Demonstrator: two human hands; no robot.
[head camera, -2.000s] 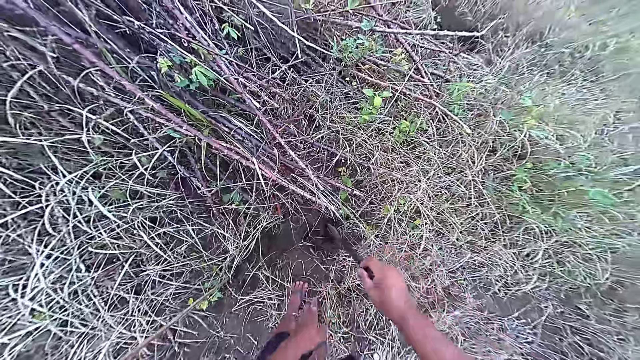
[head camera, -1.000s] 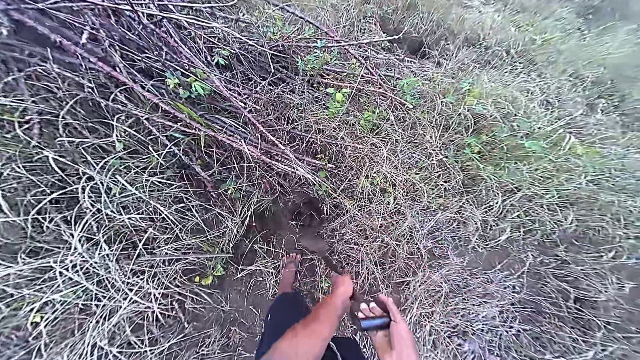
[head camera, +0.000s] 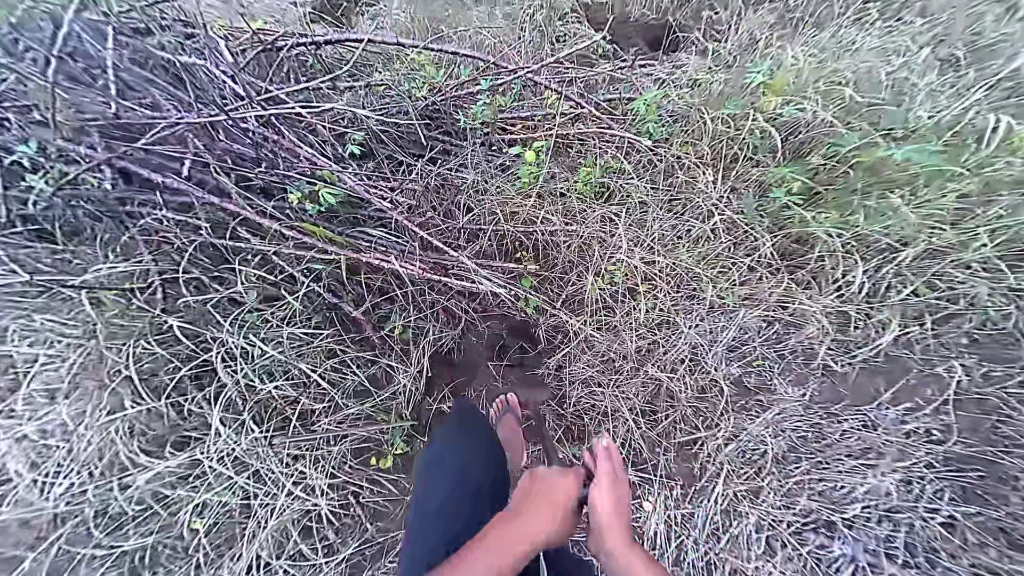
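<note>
My left hand (head camera: 548, 504) is closed around the dark handle of a digging tool with a narrow shaft (head camera: 550, 444). Against the handle's top end is my right hand (head camera: 610, 500), its fingers fairly straight and pointing away from me; part of its grip is hidden. The shaft runs forward beside my foot in a flip-flop sandal (head camera: 509, 428). Its lower end meets a patch of dark bare soil (head camera: 480, 360), with a shallow hollow (head camera: 512, 340) just beyond. The tool's blade is hard to tell from the soil.
Long thin cut branches (head camera: 360, 256) lie piled at the upper left, their ends close to the hollow. Dry, tangled grass (head camera: 680, 320) surrounds the soil. Small green plants (head camera: 530, 160) grow ahead, and another dark hollow (head camera: 640, 32) lies at the top. My dark-clothed leg (head camera: 456, 480) is left of my hands.
Two seconds ago only my right hand showed on the tool; my left hand is now on it too. The tool has drawn back toward my body. My dark-clothed knee has risen into view.
</note>
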